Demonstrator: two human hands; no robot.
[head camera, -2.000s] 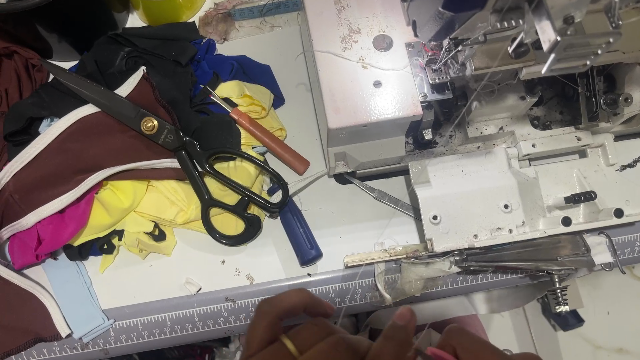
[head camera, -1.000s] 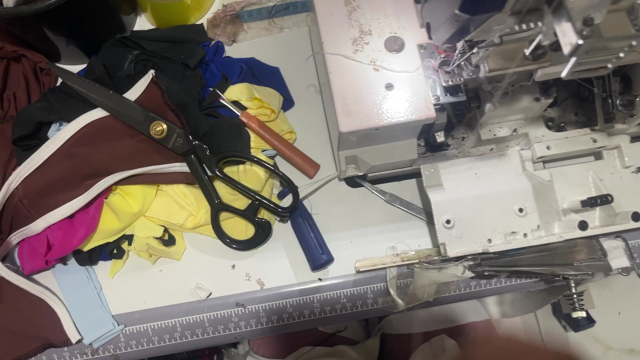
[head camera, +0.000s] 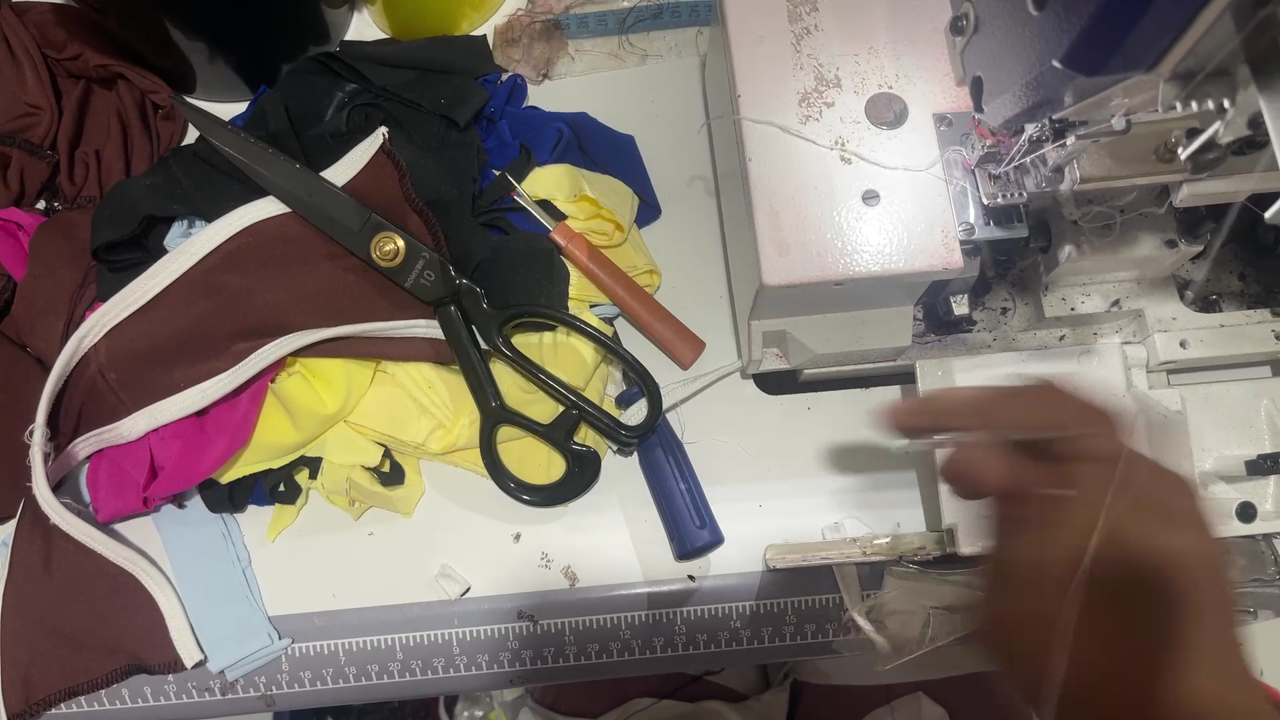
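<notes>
My right hand (head camera: 1080, 520), blurred by motion, is over the front of the sewing machine (head camera: 840, 230) at the right. Its fingertips point left and pinch a thin pale tool, which looks like metal tweezers (head camera: 925, 440); the blur hides its shape. A fine thread (head camera: 1095, 540) runs down across the hand. My left hand is out of view. Black-handled shears (head camera: 440, 290) lie on the fabric pile at the left, beside a seam ripper with a brown handle (head camera: 630, 295). A blue-handled tool (head camera: 680, 490) lies partly under the shears' handle.
Brown fabric with white binding (head camera: 250, 280) lies among yellow, black, blue and magenta pieces. A printed ruler strip (head camera: 560, 640) follows the table's front edge. The machine's opened parts (head camera: 1090, 250) stand at the right, with loose thread over the cover. A blue measuring tape (head camera: 640, 18) is at the top.
Two seconds ago both hands were low in the frame; now only the right shows, raised over the machine's front. The tweezers seen earlier on the table beside the machine have left that spot.
</notes>
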